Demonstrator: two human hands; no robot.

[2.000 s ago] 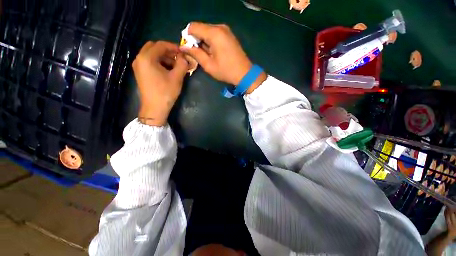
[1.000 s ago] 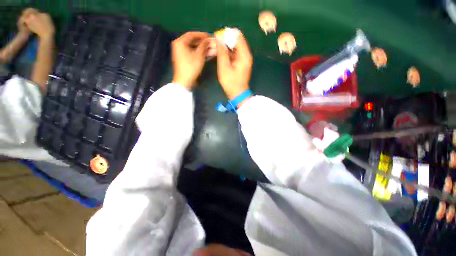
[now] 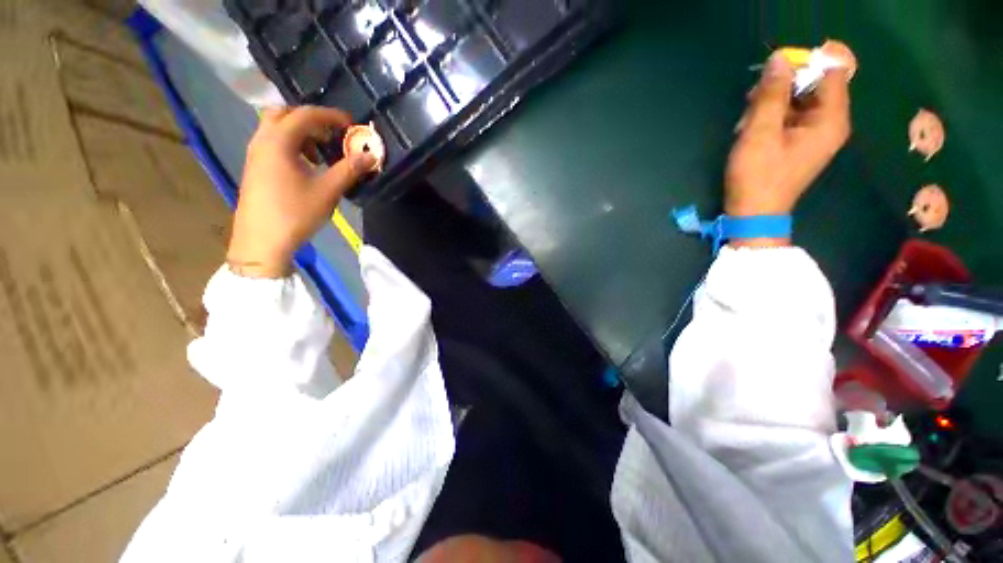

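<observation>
My left hand is at the near corner of the glossy black pocketed tray. Its thumb and fingers pinch a peach disc at that corner; whether the disc rests in a pocket is unclear. My right hand, with a blue wrist band, is over the green bench at upper right. It grips a small white item with yellow, mostly hidden by the fingers. A fine line shows near the fingertips. A peach shape beside the forefinger is unclear.
Two peach discs lie on the green bench. A red box holds a syringe, a printed tube and a clear barrel. A green-ended tool is by my right forearm. Brown cardboard and a blue edge are at left.
My hands have moved apart. The left went to the tray's corner; the right moved right with the white item. The view has shifted, and the other person's hands have left it.
</observation>
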